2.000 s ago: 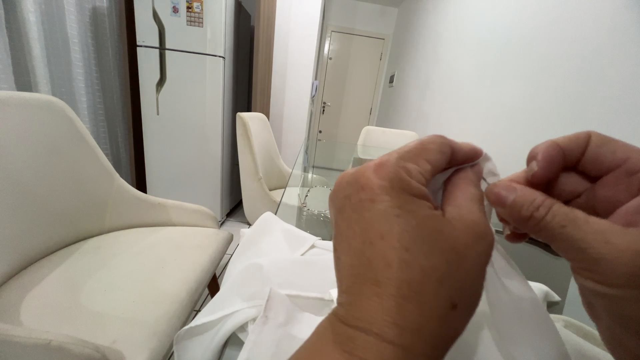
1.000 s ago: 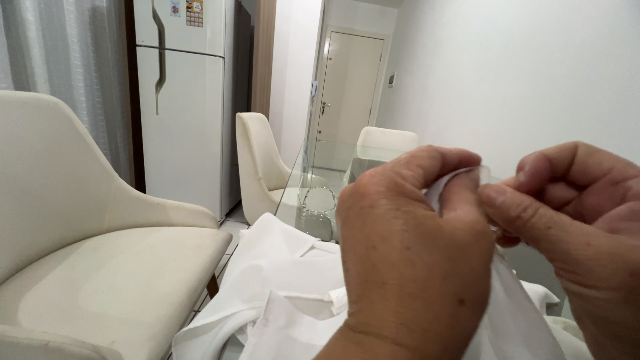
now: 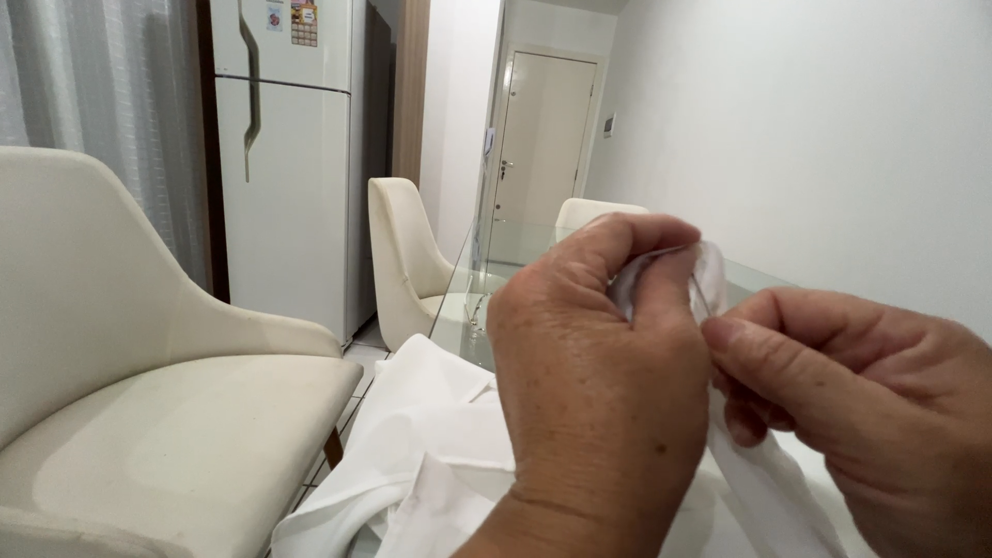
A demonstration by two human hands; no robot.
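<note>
My left hand (image 3: 604,372) pinches a fold of white cloth (image 3: 442,426) between thumb and forefinger, raised above the glass table. Close on its right, my right hand (image 3: 845,387) has thumb and forefinger closed on a thin, needle-like thing (image 3: 704,298) that lies against the folded edge. The rest of the cloth hangs below both hands and spreads in loose folds over the near part of the table. The fingertips of my left hand partly hide the fold, and any thread is too fine to tell.
A glass table (image 3: 519,244) extends behind the hands. A cream chair (image 3: 155,434) stands close on the left, with another cream chair (image 3: 399,263) beyond it. Farther back are a white refrigerator (image 3: 287,209), a grey curtain (image 3: 116,93) and a closed door (image 3: 542,124).
My right hand has moved slightly down from the tip of the fold, and more of the cloth's edge shows between the hands. My left hand still pinches the cloth.
</note>
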